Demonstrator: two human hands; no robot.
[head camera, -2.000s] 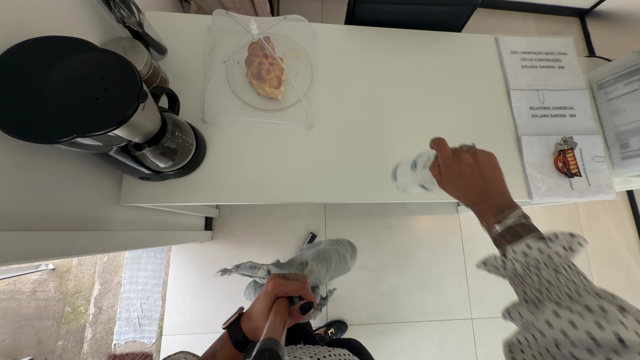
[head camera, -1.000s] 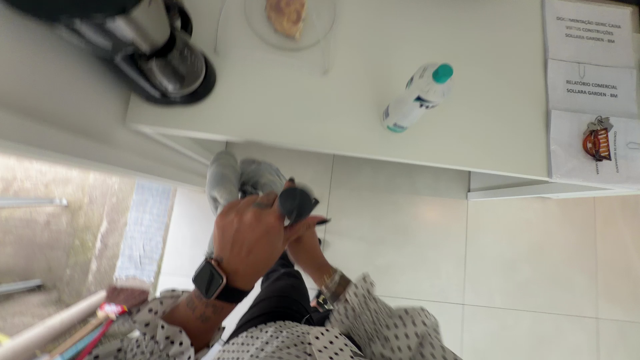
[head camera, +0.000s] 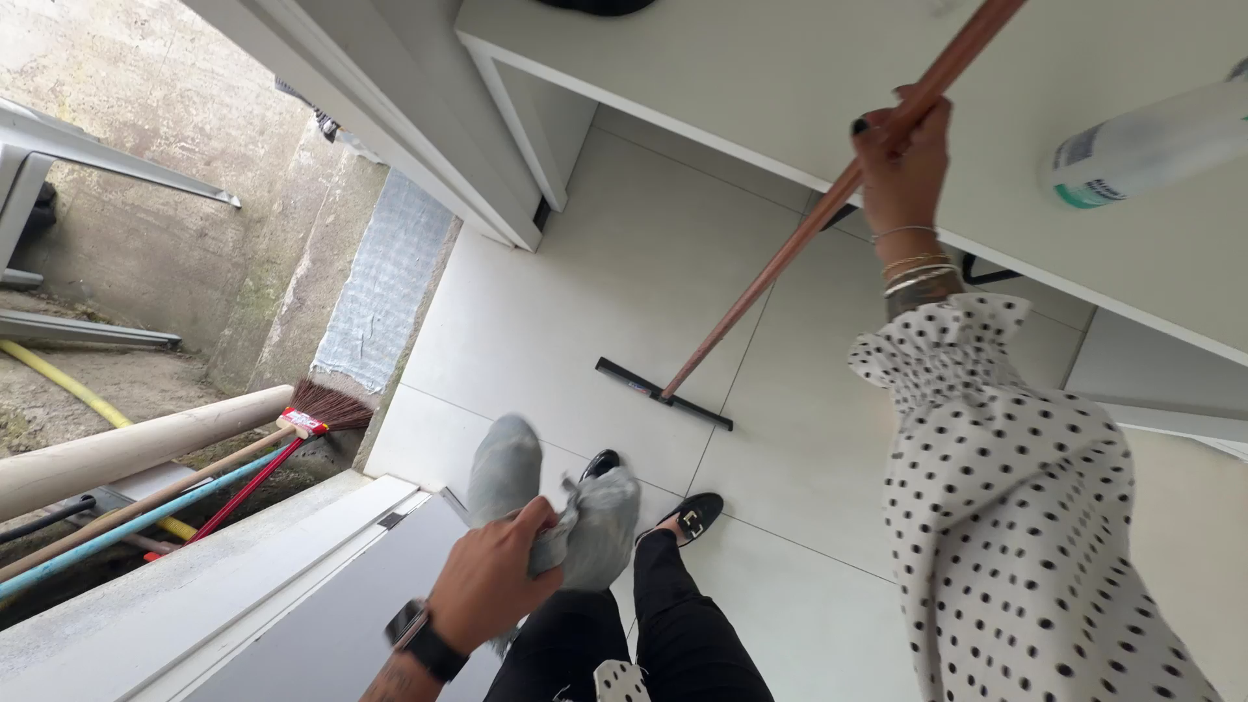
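Observation:
My left hand (head camera: 502, 570), with a smartwatch on its wrist, grips a bunched grey cloth (head camera: 600, 526) that hangs in front of my legs. Around the reddish handle of a floor squeegee (head camera: 770, 278) my right hand (head camera: 902, 161) is closed, above the edge of the white table. The squeegee's black blade (head camera: 665, 394) is down at the tiled floor, and the handle slants up to the right past the table edge. A plastic bottle (head camera: 1141, 146) with a green-banded label lies on the table, right of my right hand.
White table (head camera: 682, 58) across the top. At the left, past a doorway, are a broom (head camera: 327, 408), several poles, a yellow hose (head camera: 63, 382), a grey metal frame (head camera: 117, 156) and a light blue cloth (head camera: 385, 283). My black shoes (head camera: 697, 517) stand on the tiles.
My hands, close together one second ago, are now apart. My right hand has moved up along the squeegee handle; the cloth is in my left. The view has swung toward the doorway.

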